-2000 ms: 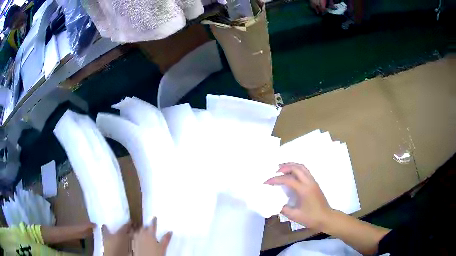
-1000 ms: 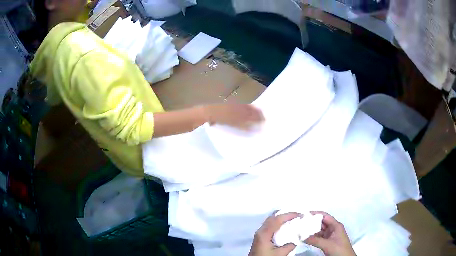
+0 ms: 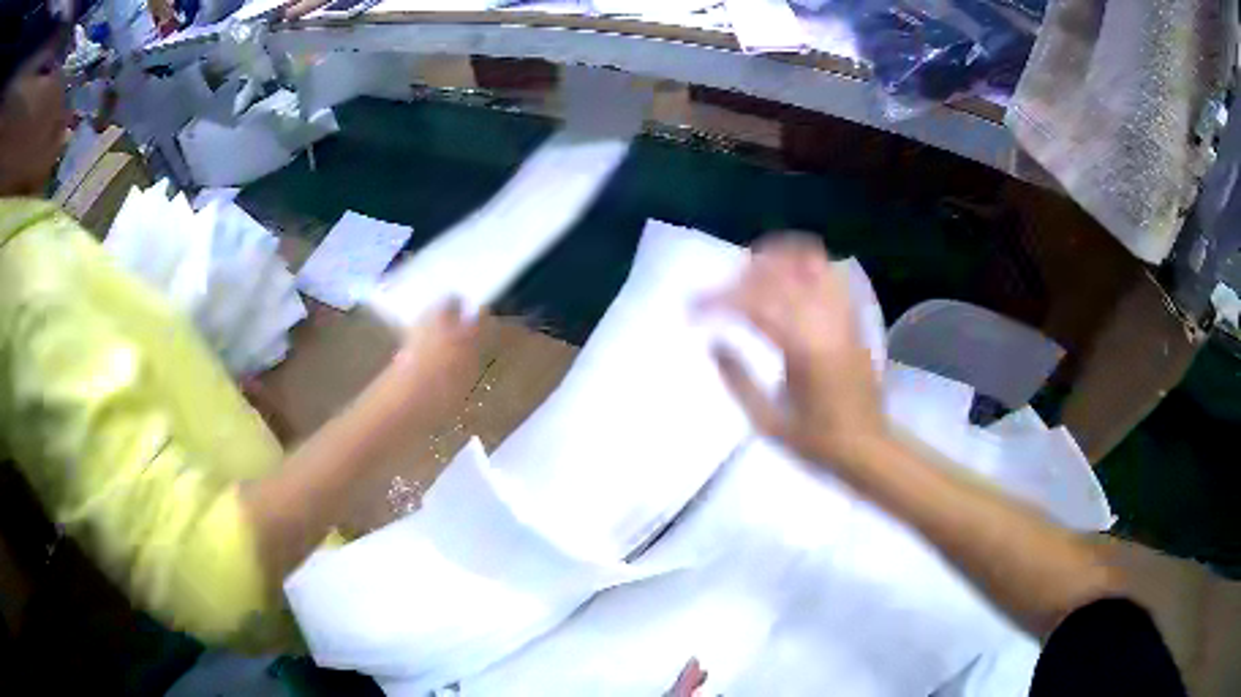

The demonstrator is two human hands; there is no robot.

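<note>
Long white foam strips (image 3: 613,409) lie in a big overlapping heap in front of me, some curling up at the front left. My right hand (image 3: 817,361) is raised over the right part of the heap. It is blurred, with thumb and fingers apart and nothing visible in it. Of my left hand (image 3: 690,678) only fingertips show at the bottom edge, over the foam; the rest is cut off, so its hold cannot be told. The crumpled white piece is not visible.
A person in a yellow top (image 3: 123,436) at the left holds a blurred white strip (image 3: 524,218). Fanned foam squares (image 3: 211,279) and a single square (image 3: 354,259) lie beyond. A curved grey-white sheet (image 3: 973,351) stands behind the heap.
My hands have parted; the right has moved up and forward over the foam, the left is mostly out of view. The coworker's hand has moved away from the heap with a strip. The view has shifted.
</note>
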